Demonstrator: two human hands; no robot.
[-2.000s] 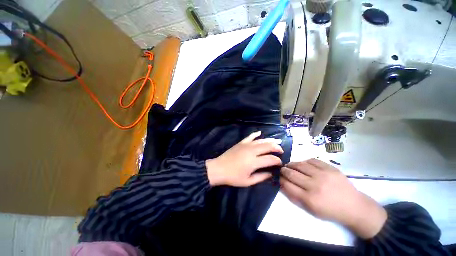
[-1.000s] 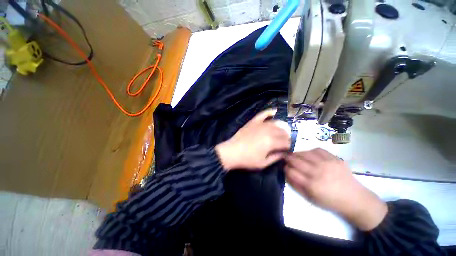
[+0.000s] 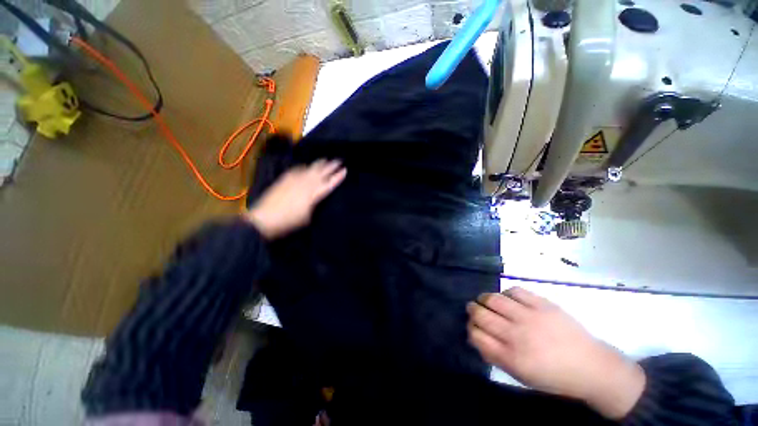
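Observation:
A large black garment point(image 3: 374, 216) lies over the white table and hangs down at the front. Its right edge runs under the needle area of the cream-white sewing machine point(image 3: 532, 100). My left hand point(image 3: 297, 195) is slightly blurred and lies on the garment's left part, fingers towards the machine; whether it grips cloth I cannot tell. My right hand point(image 3: 528, 337) rests at the garment's right edge, fingers bent, below the needle; its fingertips touch the cloth, and a grip is not clear.
A light-blue stick point(image 3: 462, 45) hangs left of the machine head. An orange cord point(image 3: 195, 170) and a yellow plug point(image 3: 51, 108) are over the brown cardboard point(image 3: 108, 225) at left. A narrow olive-green tool point(image 3: 345, 27) is by the white wall.
My left hand has left the needle area and moved left across the garment. The garment is spread flatter. My right hand is slightly lower, apart from my left.

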